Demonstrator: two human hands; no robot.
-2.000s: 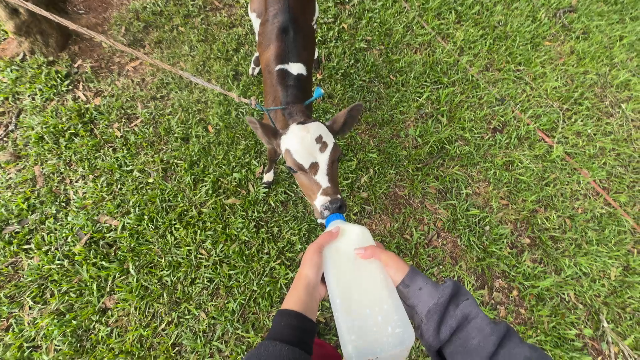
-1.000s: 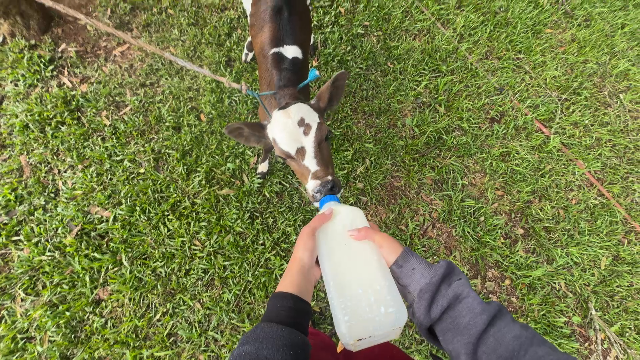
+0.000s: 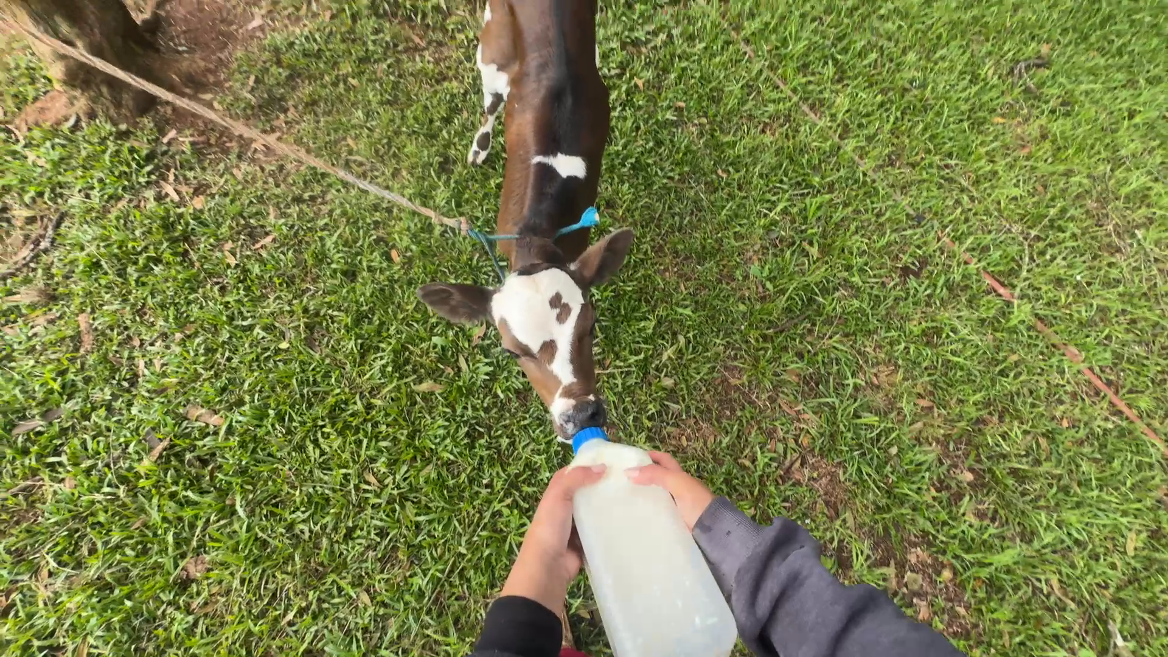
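A translucent plastic bottle of milky liquid (image 3: 643, 547) is tilted up toward a brown, black and white calf (image 3: 547, 319). Its blue cap (image 3: 589, 438) meets the calf's muzzle; any teat is hidden in the mouth. My left hand (image 3: 558, 520) grips the bottle's left side just below the neck, thumb on top. On the other side, my right hand (image 3: 673, 484) holds the bottle's shoulder, its fingers hidden beneath. Around the calf's neck is a thin blue cord (image 3: 534, 237), joined on the left to a pale rope (image 3: 274, 141).
Grass (image 3: 274, 438) with scattered dry leaves covers the ground. The pale rope runs taut to the upper left, past the base of a tree trunk (image 3: 91, 50). A reddish rope (image 3: 1063, 338) lies across the grass on the right.
The calf's head has tilted, with its left-side ear in view now lower than the right one compared with two seconds ago. Both hands have stayed on the bottle, its cap at the calf's mouth.
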